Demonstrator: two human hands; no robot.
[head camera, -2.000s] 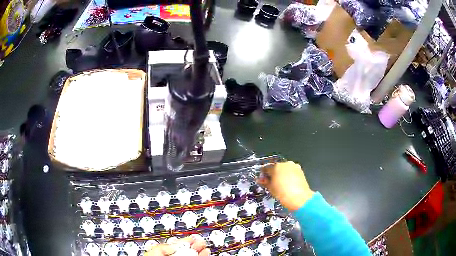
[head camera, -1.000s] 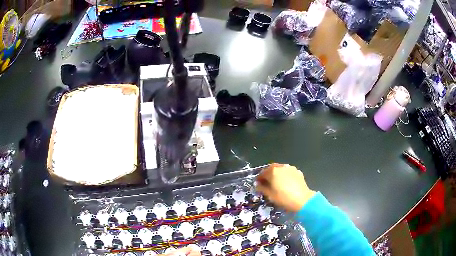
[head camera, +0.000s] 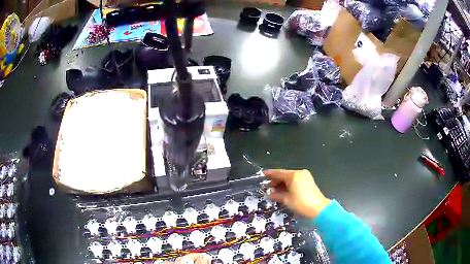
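The clear blister tray (head camera: 129, 200) lies in front of me with rows of small wired units under white caps (head camera: 170, 218). Red, yellow and dark wires run along the rows. My right hand (head camera: 295, 192) is over the tray's upper right corner, thumb and finger close together; I cannot tell if something small is between them. My left hand (head camera: 193, 259) is at the bottom edge, mostly cut off, so its hold is hidden. The black electric screwdriver (head camera: 181, 121) hangs above the tray's back edge, in front of the screw feeder (head camera: 215, 149).
A carton of white parts (head camera: 103, 139) stands left of the feeder. Black housings (head camera: 247, 112), bagged parts (head camera: 292, 102), a pink-purple bottle (head camera: 409, 110) and a red-handled tool (head camera: 432, 164) lie on the bench. Another filled tray (head camera: 9, 211) is at far left.
My left hand has dropped lower in view; the white pieces seen in it earlier no longer show. My right hand stays near the tray's upper right corner with its fingers shifted. The view has tilted slightly.
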